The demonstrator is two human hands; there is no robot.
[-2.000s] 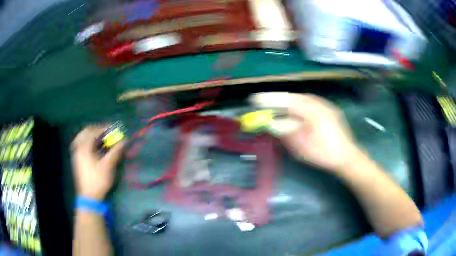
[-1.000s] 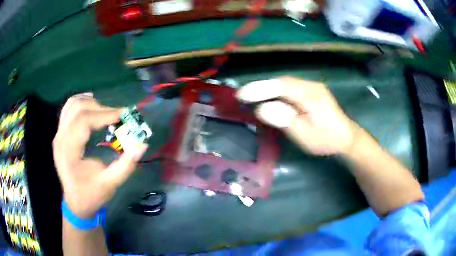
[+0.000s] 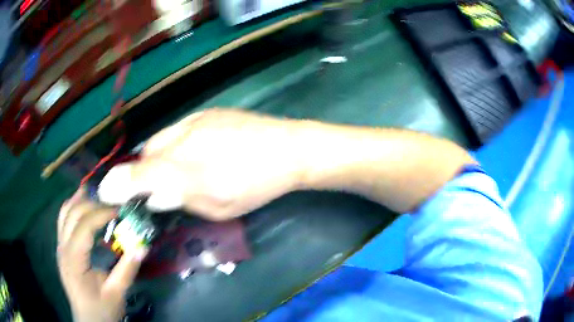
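Observation:
My left hand (image 3: 85, 261) is at the lower left and holds a small green circuit board (image 3: 135, 225) with white and yellow parts between thumb and fingers. My right hand (image 3: 204, 166), with white coverings on its fingertips, reaches across to the board's upper edge. Blur hides whether the right fingers grip the board. The dark red test fixture (image 3: 226, 242) lies beneath the hands; its opening is mostly hidden, and black round knobs and white tabs show at its near edge.
A black compartment tray (image 3: 469, 78) at the upper right holds some boards at its far end. A reddish-brown test box (image 3: 82, 56) and a white tester (image 3: 261, 7) stand behind. Red wires (image 3: 104, 162) run down to the fixture. Another tray edge shows lower left.
The view has turned towards the right tray. My right hand held a yellow part two seconds ago, then hovered over the fixture without it; now it meets the board in my left hand.

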